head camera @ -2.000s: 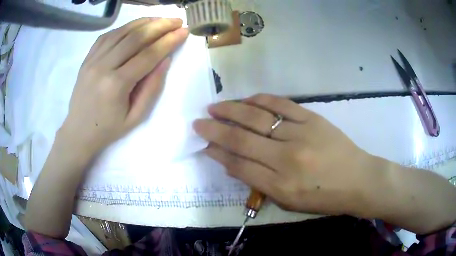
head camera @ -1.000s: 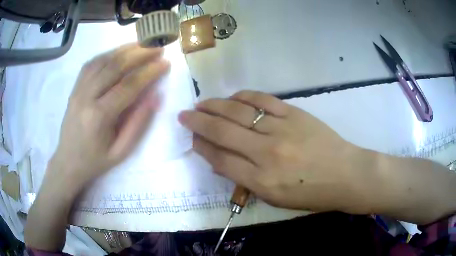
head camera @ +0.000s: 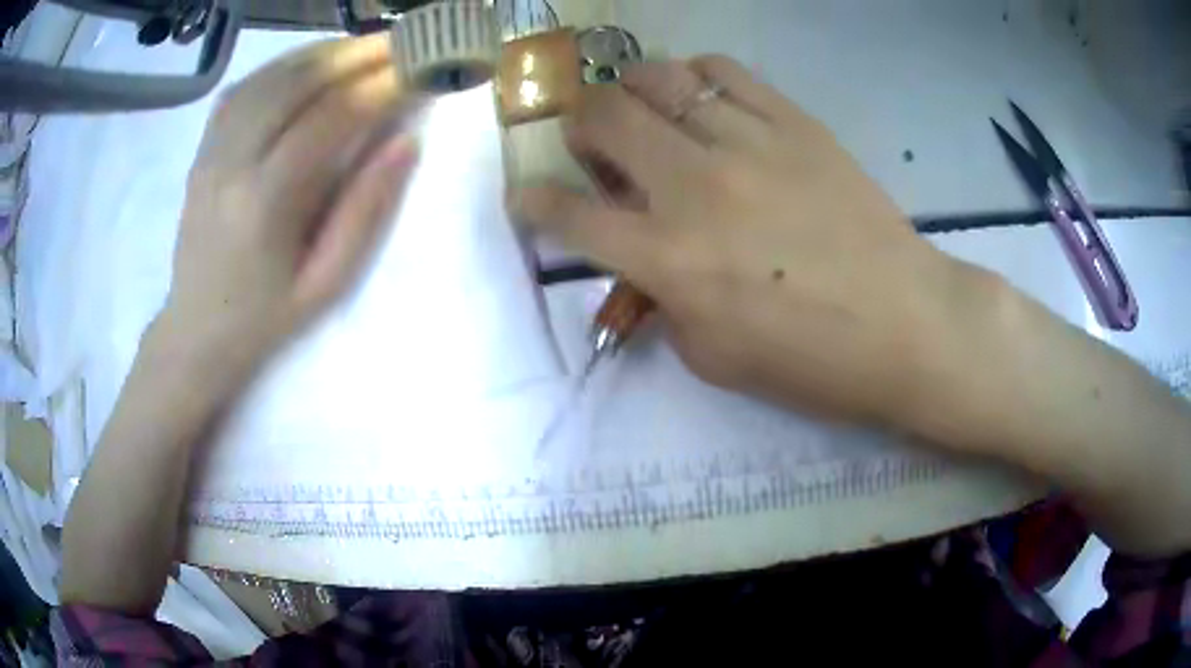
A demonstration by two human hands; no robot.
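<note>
A white fabric piece (head camera: pixel 457 287) lies on the white table under the machine head, lit brightly. My left hand (head camera: pixel 281 196) lies flat on the fabric at the left, fingertips beside the ribbed off-white knob (head camera: pixel 447 47). My right hand (head camera: pixel 758 235) is right of the fabric edge, slightly blurred, with its upper fingers beside the orange-copper block (head camera: pixel 538 78) and the round silver disc (head camera: pixel 607 55). It holds an awl (head camera: pixel 619 313) under the palm, the spike pointing down-left. The needle area is hidden behind the knob.
Thread snips (head camera: pixel 1074 222) with pink-purple handles lie at the right. A curved grey metal bar (head camera: pixel 118 86) is at the upper left. A printed measuring scale (head camera: pixel 523 512) runs along the front table edge. White pieces and a tan piece (head camera: pixel 26 448) are at the far left.
My right hand has moved up from the front part of the fabric to beside the copper block, carrying the awl with it. My left hand stays on the fabric, a little higher.
</note>
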